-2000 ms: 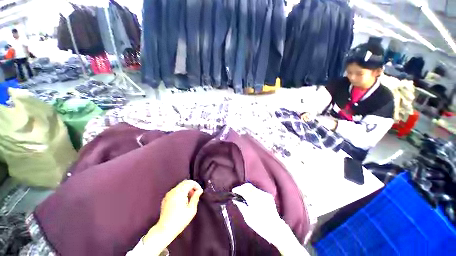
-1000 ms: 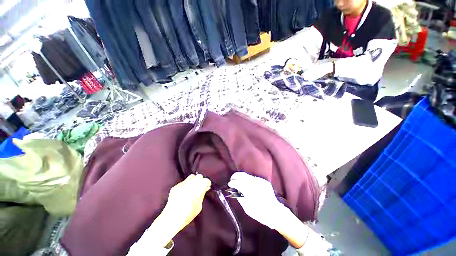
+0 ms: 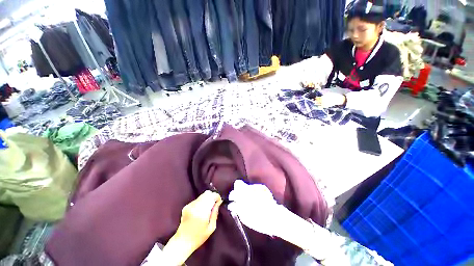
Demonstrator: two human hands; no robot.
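A plaid jacket lies inside out across the table, its maroon lining facing up and its pale plaid showing at the far side. A dark round opening in the lining is just beyond my hands. My left hand, which looks bare, pinches the lining below the opening. My right hand, in a white glove, is closed against the same spot. A small dark thing between the hands is too hidden to name. A thin pale strip runs down the lining toward me.
A coworker handles dark plaid cloth at the far right. A dark phone lies on the white table. A blue crate stands at right, beige and green sacks at left. Jeans hang behind.
The small dark and metal tool seen at my right hand earlier is now mostly hidden. My hands have come together at the seam. The camera view has tilted down, then partly back up.
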